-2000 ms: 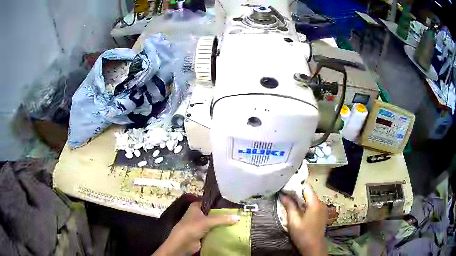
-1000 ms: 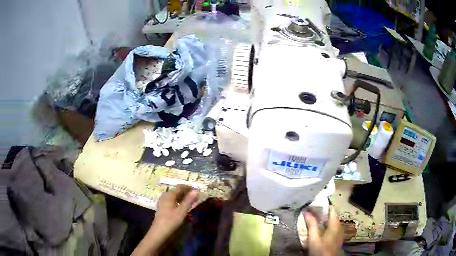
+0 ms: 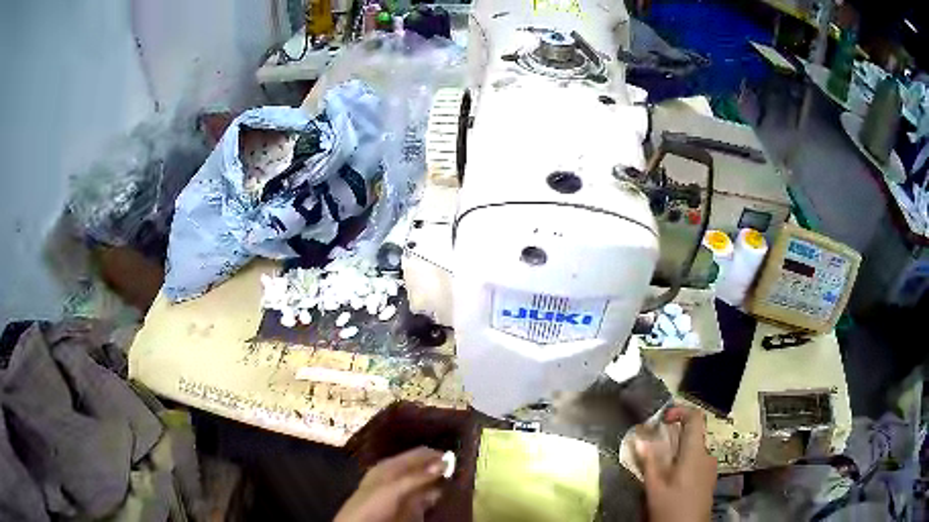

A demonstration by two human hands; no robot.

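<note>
The brown garment [image 3: 623, 487] lies under the head of the white sewing machine [image 3: 555, 296], with a flat yellow-green patch [image 3: 537, 477] facing up below the needle area. My left hand [image 3: 399, 489] is left of the patch and holds a small white piece [image 3: 448, 464] at its fingertips. My right hand [image 3: 672, 454] is right of the patch with its fingers curled at the cloth beside the machine bed; some of the grip is blurred. The needle and clamp are mostly hidden under the head.
A loose heap of white pieces [image 3: 331, 294] lies left of the machine, with a pale blue bag [image 3: 219, 219] behind it. At the right are an open parts tray [image 3: 703, 326], a flat black rectangle [image 3: 719, 359], and a control panel [image 3: 807, 278]. Grey-brown cloth [image 3: 87, 428] is heaped at the left.
My left hand left the patch, reached the table's front edge near the white pieces, and is now back beside the patch with one white piece. My right hand stays at the right side of the cloth.
</note>
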